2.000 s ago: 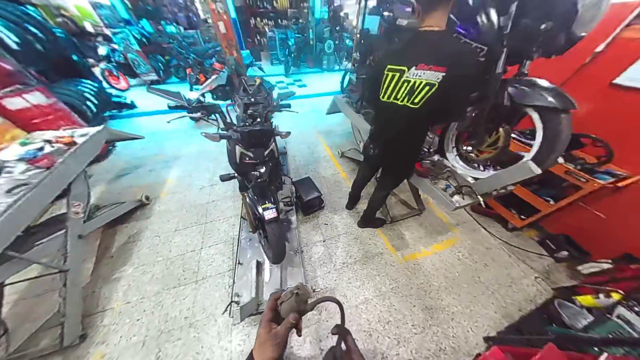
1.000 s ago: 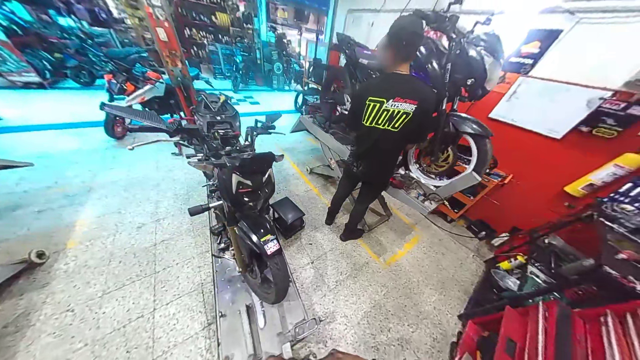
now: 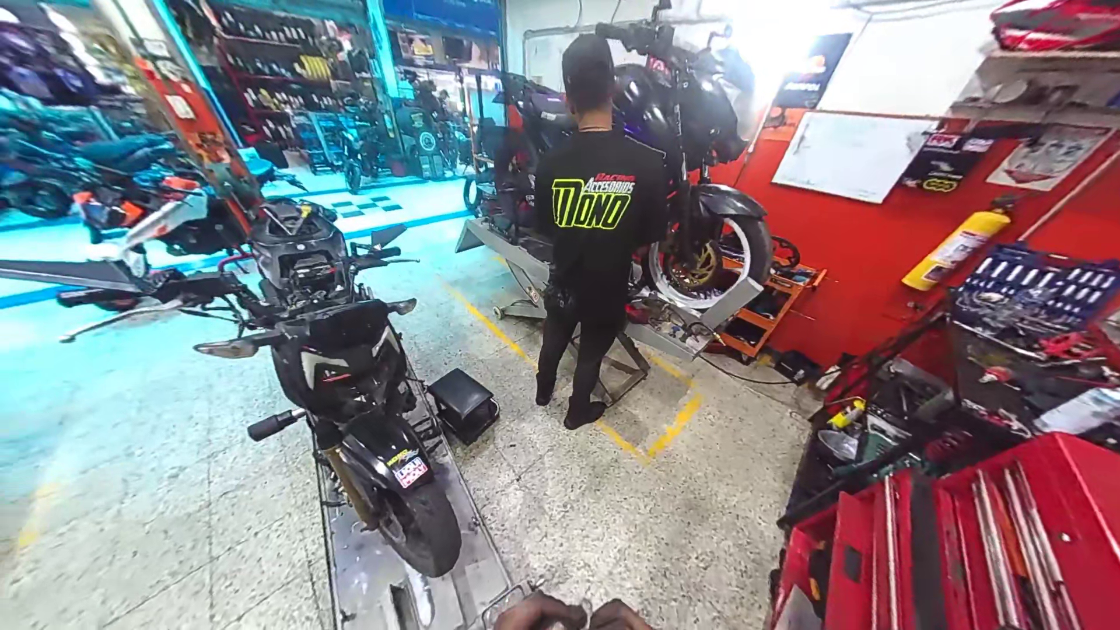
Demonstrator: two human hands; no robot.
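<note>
Both hands show only in part at the bottom edge of the head view, close together. My left hand (image 3: 541,611) and my right hand (image 3: 618,615) have their fingers curled; the frame edge cuts off the rest, and whatever they hold cannot be made out. Just beyond them on the left, a black motorcycle (image 3: 346,350) stands upright with its front wheel (image 3: 424,529) on a low metal lift platform (image 3: 468,525). A black step stool (image 3: 464,401) sits on the floor beside the motorcycle.
A person in black (image 3: 595,201) stands facing a second motorcycle (image 3: 700,201) on a raised lift. At lower right is a red toolbox (image 3: 1067,516) with tools; behind it lie a socket set (image 3: 1041,284) and loose tools. A yellow fire extinguisher (image 3: 958,249) hangs on the red wall.
Two seconds ago my hands held a roundish part with a curved hose; now they are mostly out of frame. The view has swung right, bringing the toolbox further in.
</note>
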